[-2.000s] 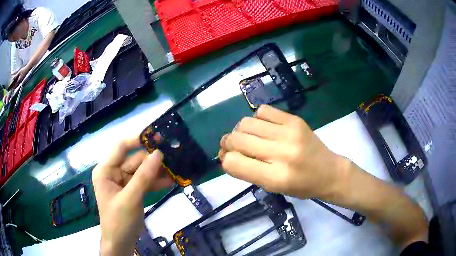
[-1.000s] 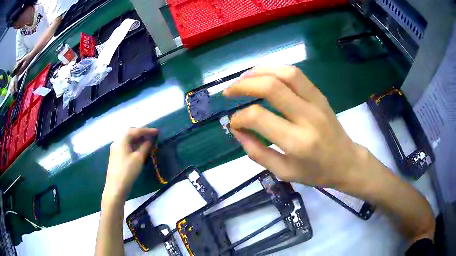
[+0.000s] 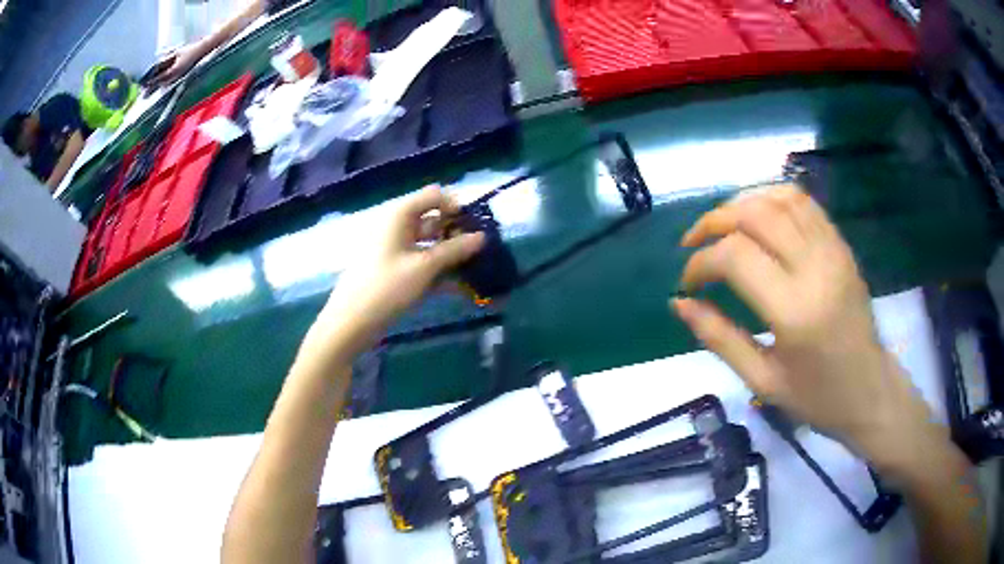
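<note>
My left hand (image 3: pixel 410 256) holds a black phone middle frame (image 3: pixel 492 249) by its solid, orange-edged end, over the green belt. The frame's open window and far end reach to the right. My right hand (image 3: pixel 787 303) is to the right with fingers bent and apart, somewhat blurred; a tiny dark tip shows by its fingers, and I cannot tell what it is. Another frame (image 3: pixel 492 355) lies below my left hand at the belt's near side. Stacked frames (image 3: pixel 539 516) lie on the white sheet (image 3: pixel 187 496), windows crossing.
Red trays (image 3: pixel 727 50) stand beyond the belt (image 3: pixel 595 320). A black tray (image 3: pixel 253 204) at upper left holds a crumpled clear bag (image 3: pixel 330 110) and a white bottle (image 3: pixel 293 57). A set-apart frame (image 3: pixel 974 369) lies at far right. Other people's arms show at upper left.
My left hand has moved up and right and now holds a frame further over the belt. My right hand has moved right, away from the frame it was over. The view has shifted left.
</note>
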